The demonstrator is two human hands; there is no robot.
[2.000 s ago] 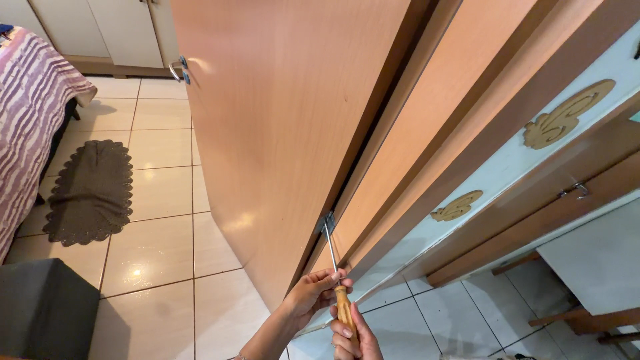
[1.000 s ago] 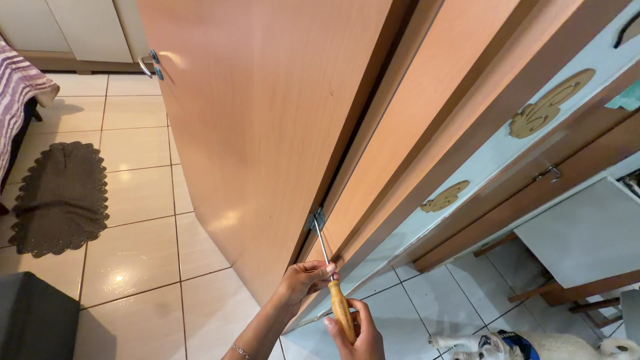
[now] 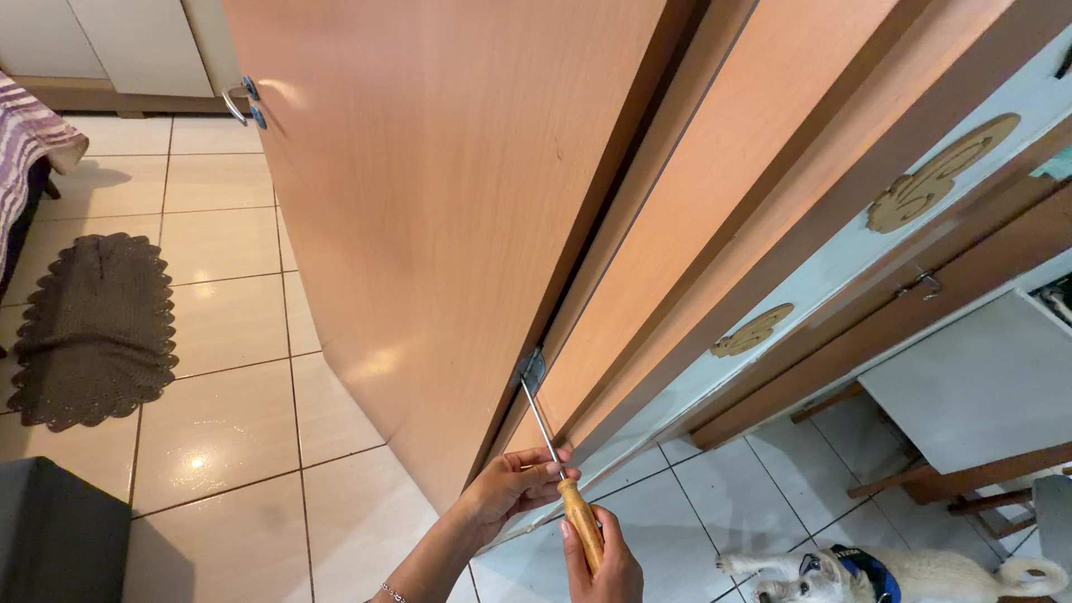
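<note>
A screwdriver with a wooden handle is held by both hands, its metal shaft pointing up at a metal hinge. The hinge sits in the gap between a wooden door and its frame. The fingers of my left hand close around the shaft just above the handle. My right hand grips the handle from below. The blade's tip meets the lower part of the hinge; whether it sits in a screw cannot be told.
A white dog in a blue harness lies on the tiles at lower right, near a white table. On the left are a dark scalloped rug, a dark grey box-shaped piece and a striped cloth. The door has a metal handle.
The dog has come further into view at lower right. Both hands remain on the screwdriver, with its tip at the hinge. The view has shifted somewhat.
</note>
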